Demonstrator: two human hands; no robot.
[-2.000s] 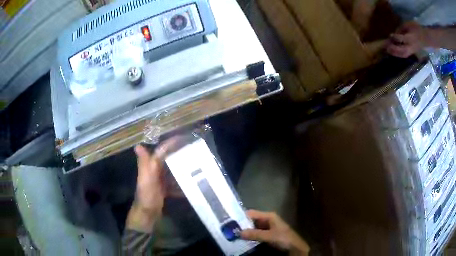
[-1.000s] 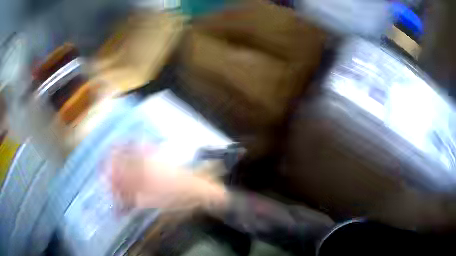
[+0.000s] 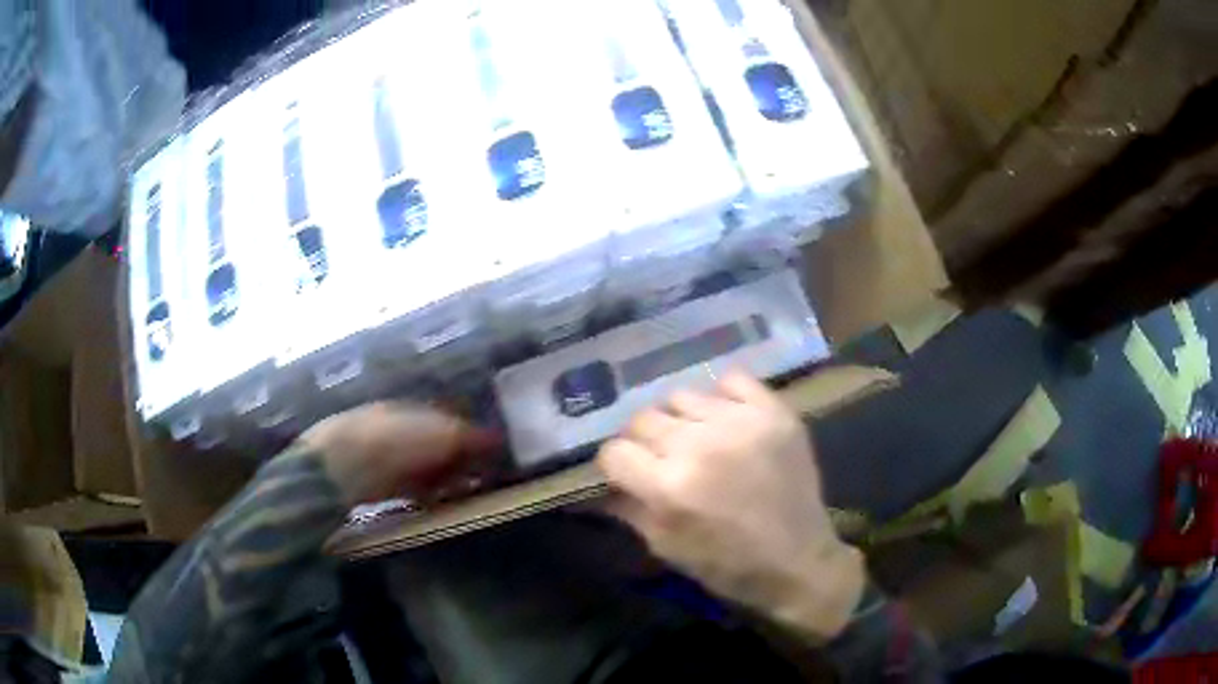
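A white smartwatch box (image 3: pixel 675 352) lies crosswise between the packed rows and the near wall of the large carton (image 3: pixel 884 261). Its watch picture is at the left end. My right hand (image 3: pixel 728 494) is on its near edge with the fingers bent over it; the thumb is hidden. My left hand (image 3: pixel 408 454) is blurred at the box's left end, down inside the carton edge, and its fingertips are unclear. Rows of white watch boxes (image 3: pixel 461 247) lie side by side behind it, their long sides pointing away from me.
Clear crinkled film (image 3: pixel 80 107) hangs at the upper left. Brown cardboard (image 3: pixel 100 381) stands at the left and more cardboard (image 3: pixel 935 67) at the upper right. Yellowish scraps (image 3: pixel 995 461) and a red object (image 3: pixel 1182 501) lie on the grey floor at the right.
The view has swung from the heat sealer to the large carton. Both hands are now at its near edge; earlier, they were around a filmed box at the sealer.
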